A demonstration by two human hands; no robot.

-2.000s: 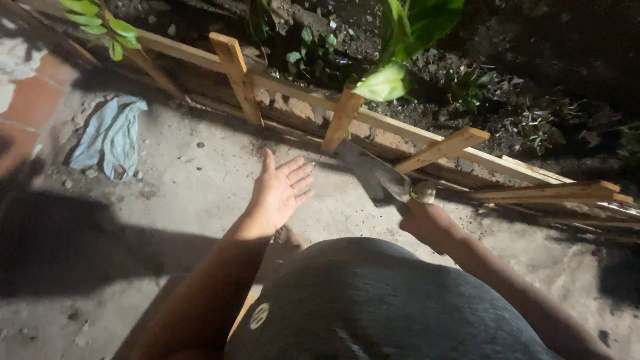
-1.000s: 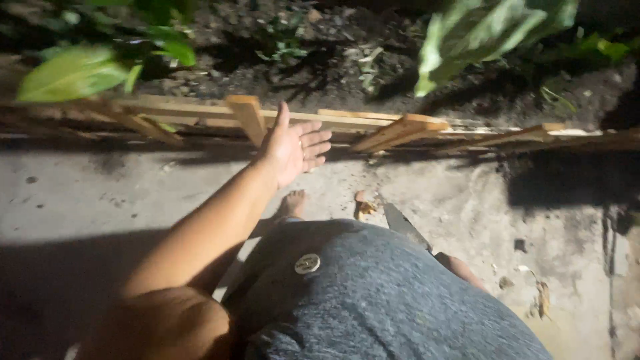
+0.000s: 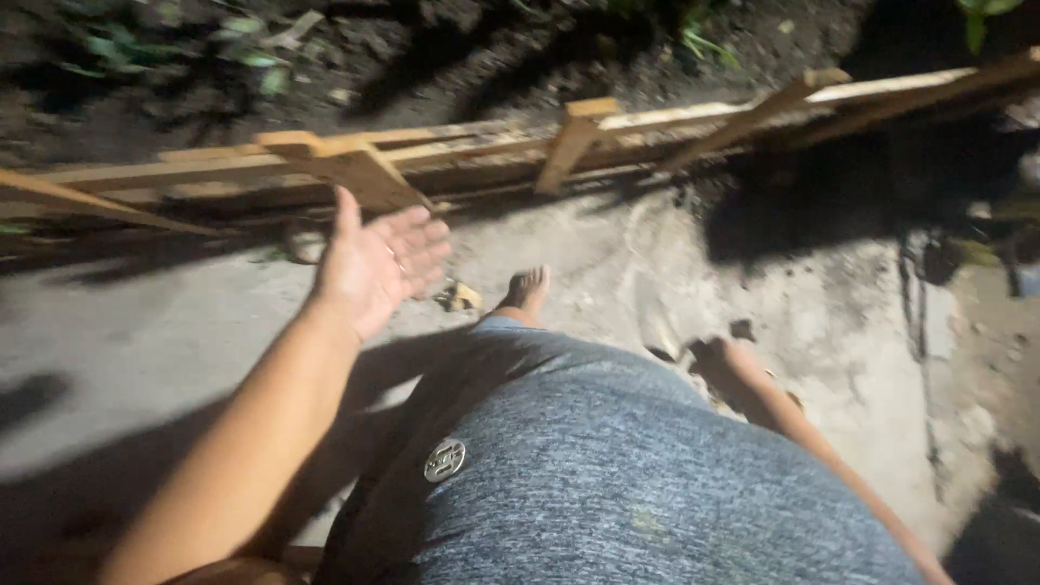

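Note:
My left hand (image 3: 382, 272), palm up with its fingers extended, holds nothing. It appears just in front of a slanted wooden stake of the low fence (image 3: 366, 175). At the right, my right hand (image 3: 727, 361) is closed around a flat-bladed metal hand tool (image 3: 656, 321), its blade reaching forward and left over the concrete. Blur and shadow hide the tool's handle and exact shape.
The wooden fence runs across the view between dark soil with plants (image 3: 114, 49) and the rough concrete ground (image 3: 585, 244). My bare foot (image 3: 528, 291) stands near a dry leaf (image 3: 461, 297). Deep shadow covers the ground at right.
The view has swung to the right along the fence. My left hand stays open. The bladed tool was near a fence stake two seconds ago and is now lower, beside my body.

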